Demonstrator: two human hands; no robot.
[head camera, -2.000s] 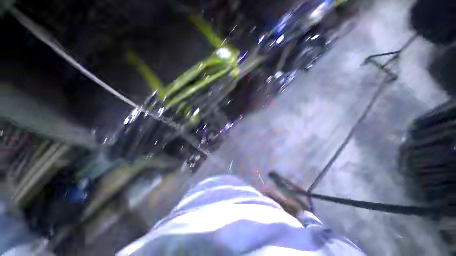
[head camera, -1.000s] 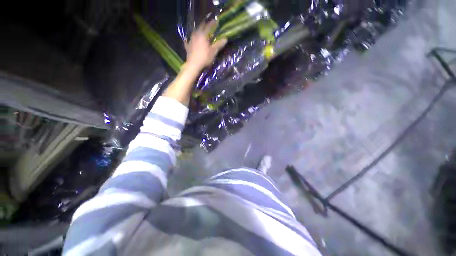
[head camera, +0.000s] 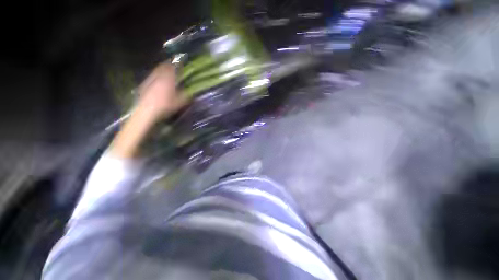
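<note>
My left hand (head camera: 160, 92) is blurred, at the upper left, at the end of a striped sleeve. It is at the left end of a yellow-green banded bundle (head camera: 219, 68) in shiny clear film. Whether the fingers grip the bundle or only touch it cannot be told. More dark bagged packs (head camera: 224, 139) with white glare lie below and beside the bundle. My right hand is not in view.
A pale floor (head camera: 339, 158) runs along the right of the packs. A thin dark pole (head camera: 331, 252) lies low at the centre right, beside my striped clothing. A dark mass (head camera: 470, 219) stands at the lower right. A blue shiny patch (head camera: 350, 27) shows among the upper packs.
My left arm, out of view two seconds ago, came in over the bundle. Since one second ago the hand has shifted left and down in the picture, and the view has moved and blurred.
</note>
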